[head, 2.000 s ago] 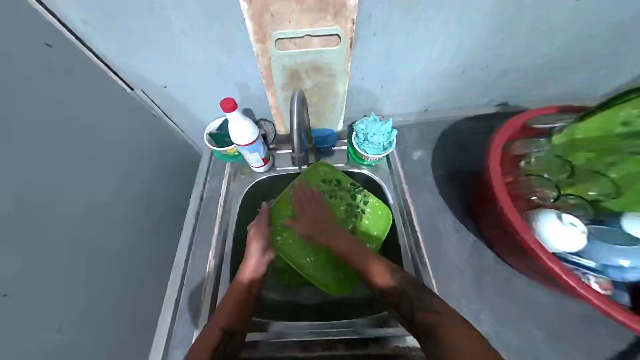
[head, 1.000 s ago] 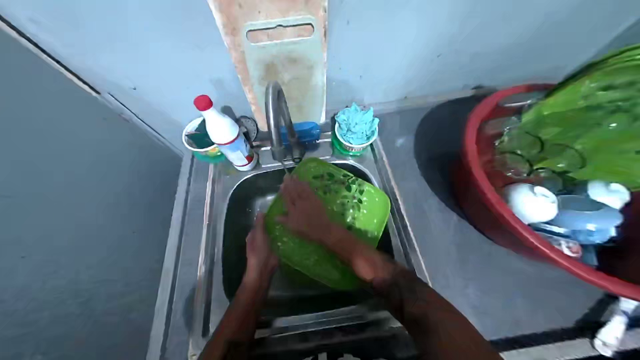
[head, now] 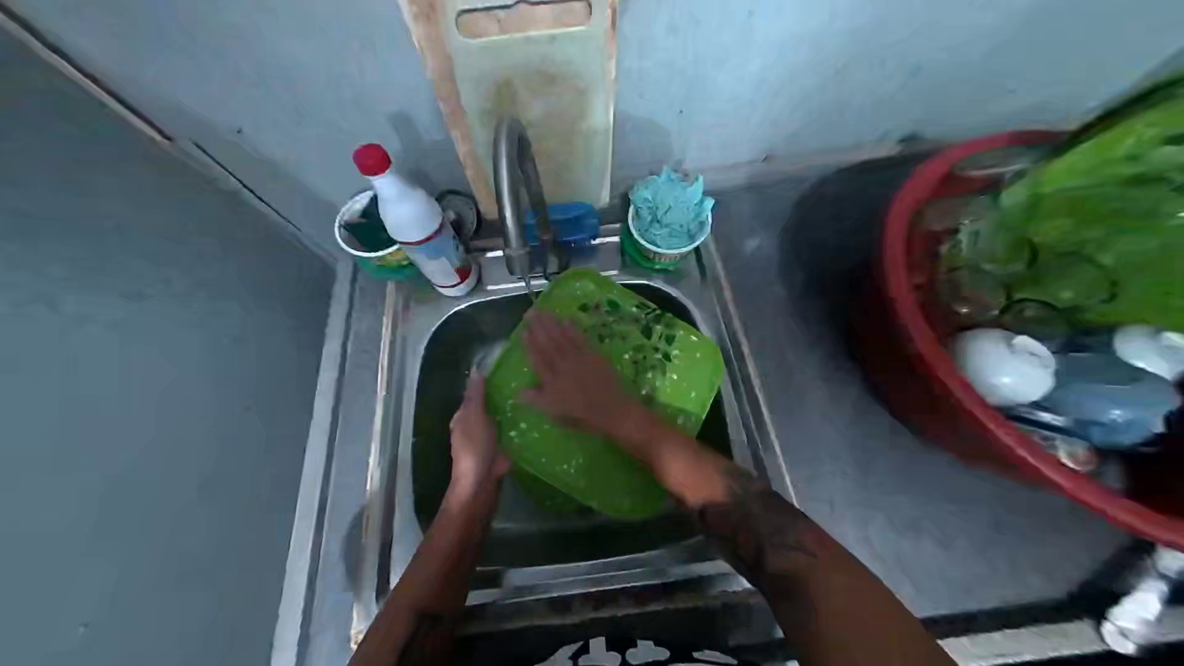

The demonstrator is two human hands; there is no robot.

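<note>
A green rectangular plastic tray with a leaf pattern point(head: 592, 462) is held tilted over the metal sink basin point(head: 444, 370), its top corner close under the curved metal faucet point(head: 513, 176). My left hand point(head: 476, 433) grips the tray's left edge; its fingers are partly hidden. My right hand point(head: 578, 375) lies flat on the patterned face with nothing in it, slightly blurred. Water droplets cover the tray, and a thin stream falls near its upper corner. Another green surface shows beneath the tray in the basin.
A white bottle with a red cap point(head: 416, 227) and a tub point(head: 365, 236) stand behind the sink at left, a tub with a teal cloth point(head: 668, 217) at right. A cutting board point(head: 546, 111) leans on the wall. A red basin point(head: 902, 268) of dishes stands at right.
My right hand has shifted over the tray's face, while my left hand keeps hold of the edge. The view has moved somewhat.
</note>
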